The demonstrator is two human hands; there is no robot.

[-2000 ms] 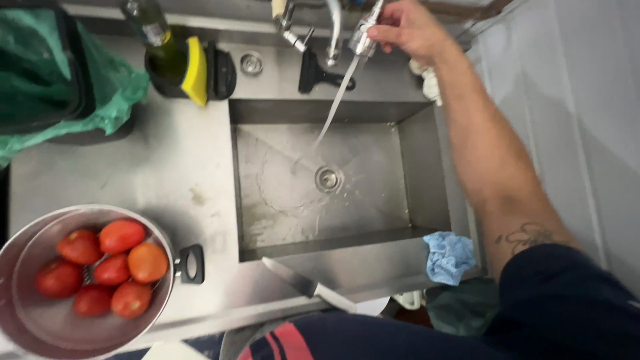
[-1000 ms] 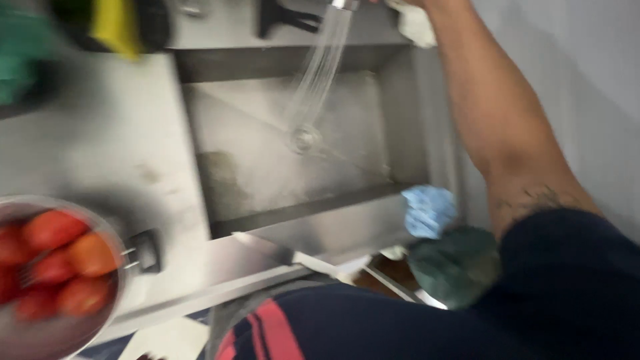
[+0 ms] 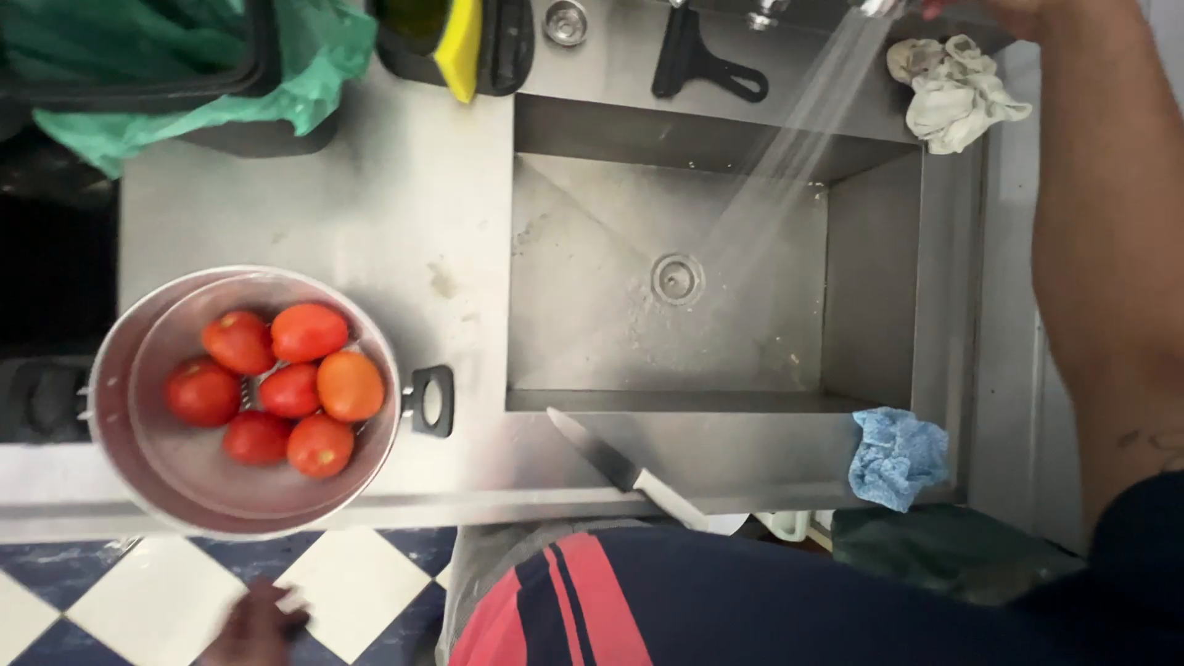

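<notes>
My right hand (image 3: 990, 11) is at the top edge beside the running faucet head (image 3: 874, 7), mostly cut off, so its grip cannot be told. Water sprays down into the stainless steel sink (image 3: 869, 287) near the drain (image 3: 678, 279). My left hand (image 3: 259, 624), blurred, hangs low over the floor below the pot; whether it holds anything is unclear. A metal pot (image 3: 250, 527) with several red tomatoes (image 3: 310, 331) stands on the counter left of the sink. On the sink's front rim lies a knife with a white handle (image 3: 671, 499), its blade pointing up and left.
A blue cloth (image 3: 897, 458) lies on the front right rim, a pale cloth (image 3: 957, 92) at the back right corner. Behind the sink are a black scraper (image 3: 698, 60), a metal strainer (image 3: 565, 22) and a yellow sponge (image 3: 459, 51). A green bag (image 3: 324, 65) lines a black bin at back left.
The water has turned from a narrow stream into a wider spray. My left hand has come into view at the lower left. The view has shifted.
</notes>
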